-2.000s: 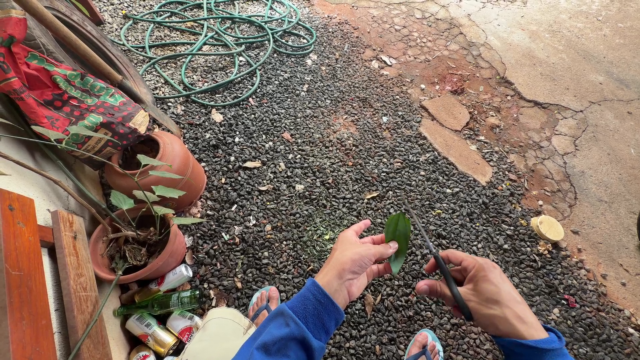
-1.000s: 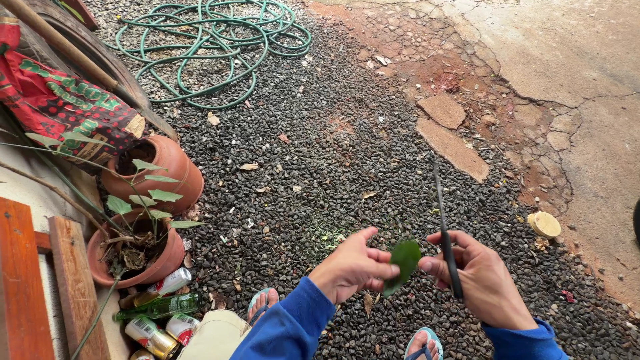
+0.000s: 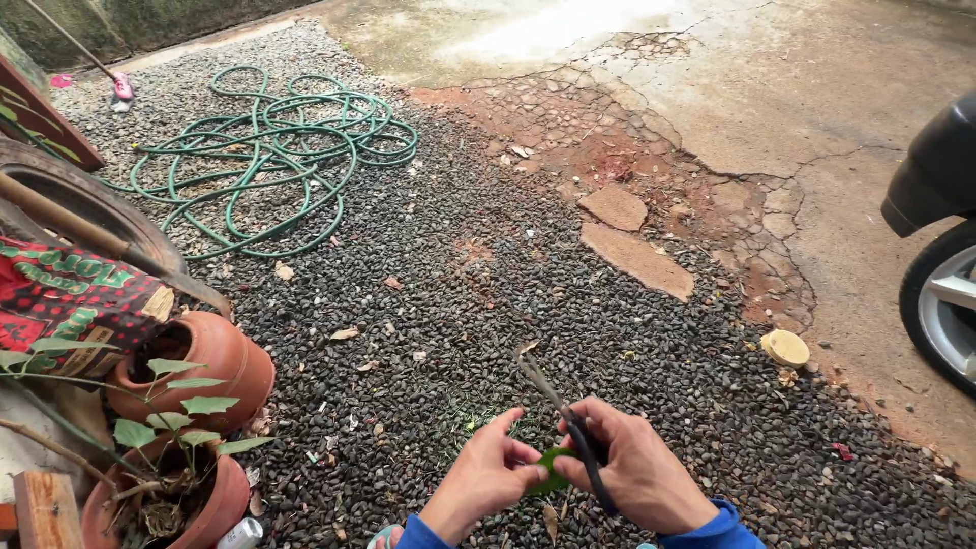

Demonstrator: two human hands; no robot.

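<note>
My left hand (image 3: 488,476) pinches a green leaf (image 3: 550,471) between thumb and finger, low in the view. Close on its right, my right hand (image 3: 637,465) holds a pair of scissors (image 3: 583,446) by dark handles, the narrow metal blades pointing up and to the left over the gravel. The right thumb lies against the leaf. Part of the leaf is hidden behind the fingers.
Dark gravel (image 3: 427,320) surrounds my feet. At left are terracotta pots (image 3: 221,374) with a leafy plant, a red printed bag (image 3: 69,297), a tire (image 3: 91,191) and a can (image 3: 242,534). A green hose (image 3: 267,160) lies beyond; a vehicle wheel (image 3: 945,305) stands right.
The view has tilted up. The leaf and the scissors, apart or barely touching before, are now close together, with the right thumb at the leaf. The blades lean further left than before.
</note>
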